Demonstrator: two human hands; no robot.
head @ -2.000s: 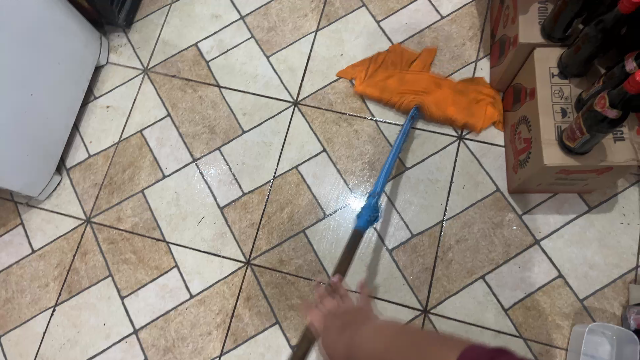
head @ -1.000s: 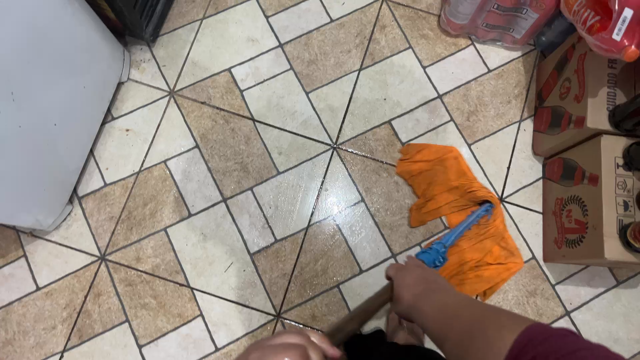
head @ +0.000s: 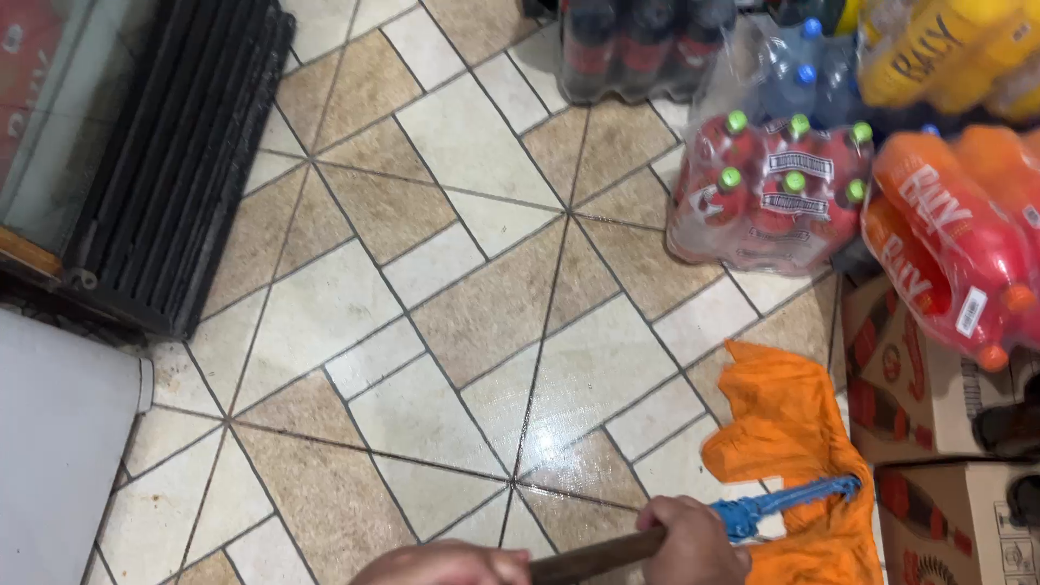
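A wooden mop handle runs across the bottom of the view, with a blue plastic fitting at its far end. My left hand is closed around the handle at the bottom edge, partly cut off. Further along, my right hand grips the same handle close to the blue fitting. An orange cloth lies spread on the tiled floor around the fitting's tip, and its right edge is beside the cardboard boxes.
Cardboard boxes stand at the right, below packs of orange soda bottles. Wrapped red bottles with green caps and dark bottles are further back. At left are a black ribbed panel and a white appliance.
Two seconds ago only one hand showed on the handle; now both do. The orange cloth has moved beside the boxes. The view has shifted to show more floor and bottle packs.
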